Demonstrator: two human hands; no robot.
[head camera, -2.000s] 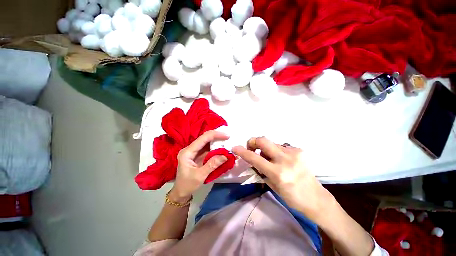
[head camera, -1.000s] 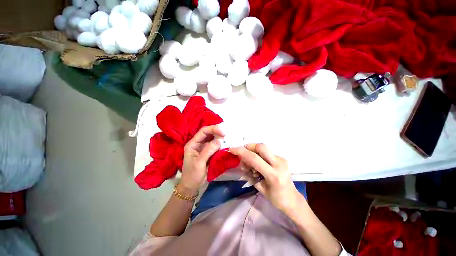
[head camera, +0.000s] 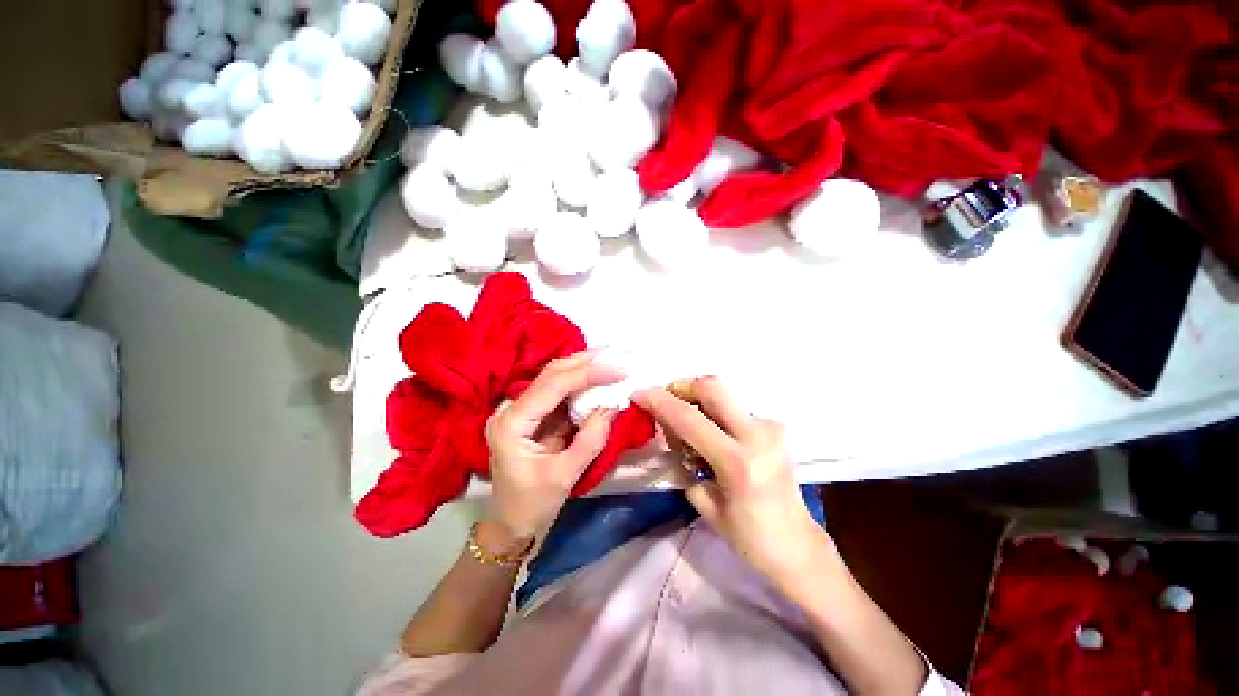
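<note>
A red plush piece (head camera: 455, 388) with several petal-like points lies at the table's near left edge. My left hand (head camera: 537, 442) pinches one of its points together with a white pom-pom (head camera: 598, 398) between thumb and fingers. My right hand (head camera: 727, 456) is close beside it, its thumb and index fingertips together at the pom-pom's right side. A small dark thing shows in my right palm, mostly hidden by the fingers. No needle or thread can be made out.
Loose white pom-poms (head camera: 564, 245) lie behind my hands, with a red plush heap (head camera: 897, 95) along the far edge. A pom-pom carton (head camera: 170, 184) is upper left. A dark-and-silver object (head camera: 972, 218), a small amber item (head camera: 1073, 200) and a smartphone (head camera: 1135, 292) lie right; another carton (head camera: 999, 598) is low right.
The white pom-pom now shows between my left fingers, above the red point. My right hand has closed in beside it. The whole view has shifted slightly, moving the table things leftward.
</note>
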